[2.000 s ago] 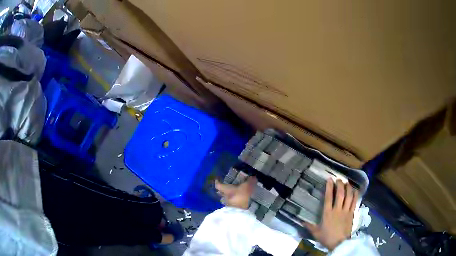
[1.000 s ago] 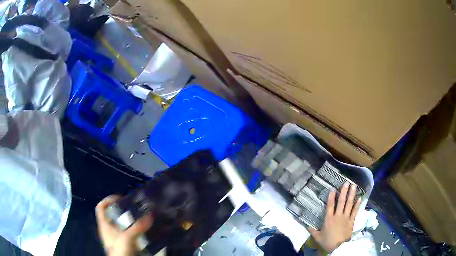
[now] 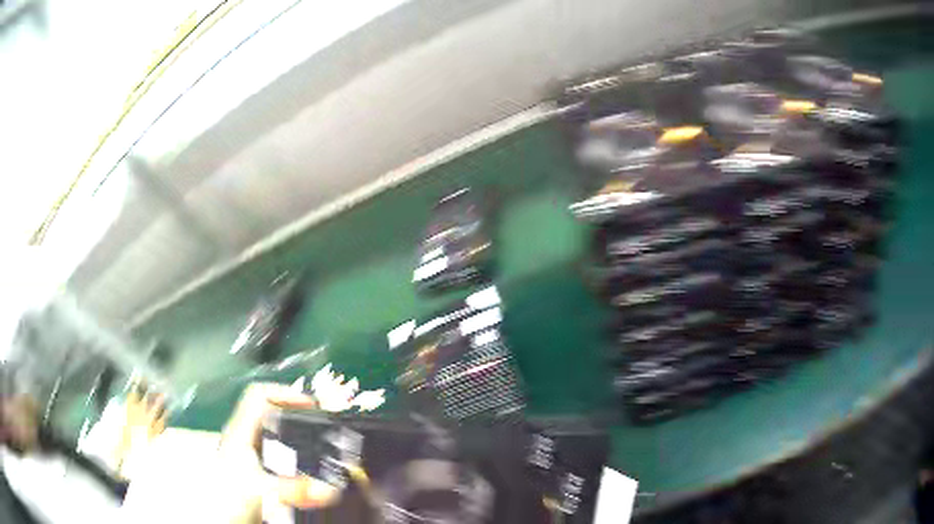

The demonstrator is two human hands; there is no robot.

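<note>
The frame is blurred. My left hand [image 3: 274, 450] grips the left end of a flat black retail box [image 3: 435, 476] at the bottom, with a ring-shaped picture up. A white tab sticks out at the box's right end and another white patch is near my fingers. The box's lower part is cut off by the frame edge. My right hand is not in view. Just beyond the held box lies another black box [image 3: 466, 368] with fine white text and white tabs around its far end.
Tall rows of stacked black boxes [image 3: 737, 246] stand at the right on the green surface [image 3: 548, 307]. Single boxes [image 3: 453, 241] lie farther back and left [image 3: 268, 319]. White scraps [image 3: 343, 392] lie left of the text-side box. Another person's hand [image 3: 146, 409] is at far left.
The view has swung from the blue stool, brown carton and bag of grey pieces to the green surface. My left hand still holds a black box. My right hand has left the view.
</note>
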